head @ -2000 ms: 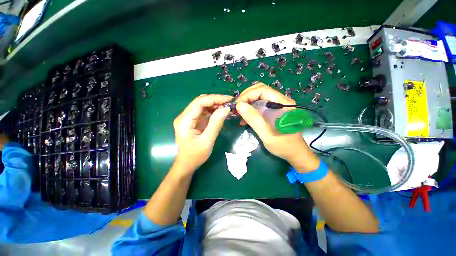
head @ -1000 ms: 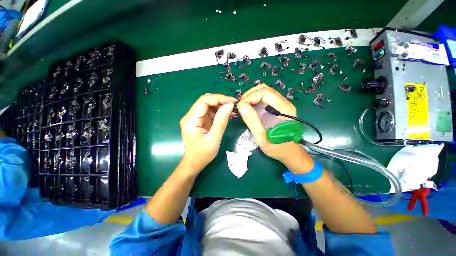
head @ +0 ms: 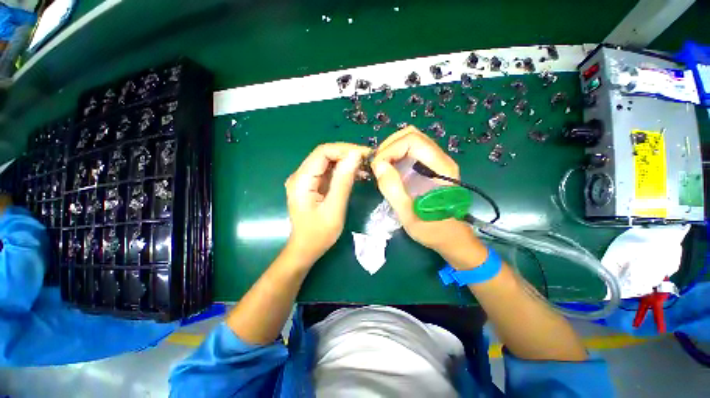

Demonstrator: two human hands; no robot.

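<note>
My left hand pinches a small dark component between thumb and fingertips. My right hand is closed around the dispensing syringe, a clear barrel with pinkish fluid and a bright green cap at its rear. The fingertips of both hands almost meet at the component. The syringe's needle tip is hidden by my fingers. A clear air hose and a black cable run from the syringe to the right. A crumpled white wipe lies below my hands on the green mat.
Black stacked blister trays stand at left. Many small components are scattered behind my hands and on the white strip. At right are a grey dispensing controller, white cloth and red clip. A neighbour's blue sleeve is at left.
My left hand has moved slightly to the right. The green cap has shifted left and tilted, and the hose loop now hangs lower. Both hands keep their holds.
</note>
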